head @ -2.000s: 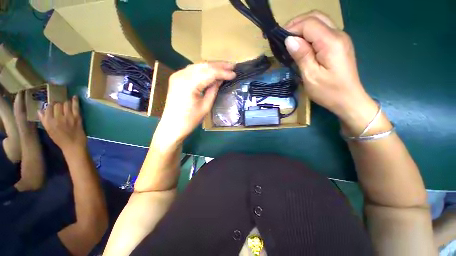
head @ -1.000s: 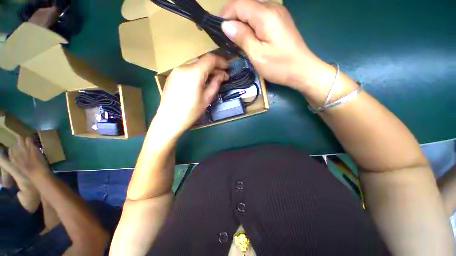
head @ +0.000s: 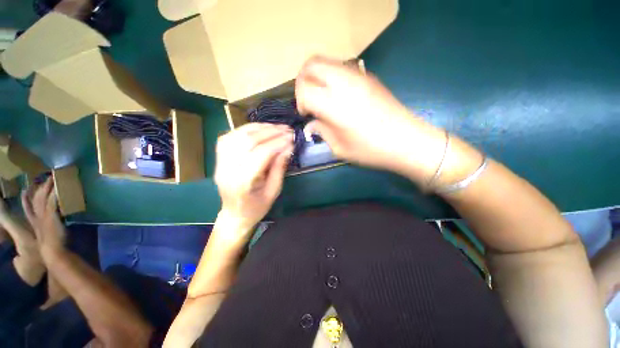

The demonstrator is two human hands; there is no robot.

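The open brown mailer box (head: 234, 117) lies in front of me with its lid folded back. A black coiled cable (head: 272, 111) lies inside at the back left. A grey-blue power adapter (head: 318, 152) shows at the near edge, partly under my right hand. My left hand (head: 248, 166) is over the box's left front, its fingers bent beside the cable. My right hand (head: 343, 109) is blurred and reaches down into the box, its fingers near black cable and a small white tip. Whether either hand grips anything is hidden or blurred.
A second open box (head: 189, 146) with black cable and an adapter stands to the left. Another small box (head: 69, 190) is further left, beside a neighbour's hands (head: 44, 214). A dark heap with a brown piece (head: 75, 8) lies at the far left. The tabletop (head: 489, 75) is green.
My right hand has come down into the box, and the black bundle it held above is no longer raised. My left hand has drawn back toward the box's near left side.
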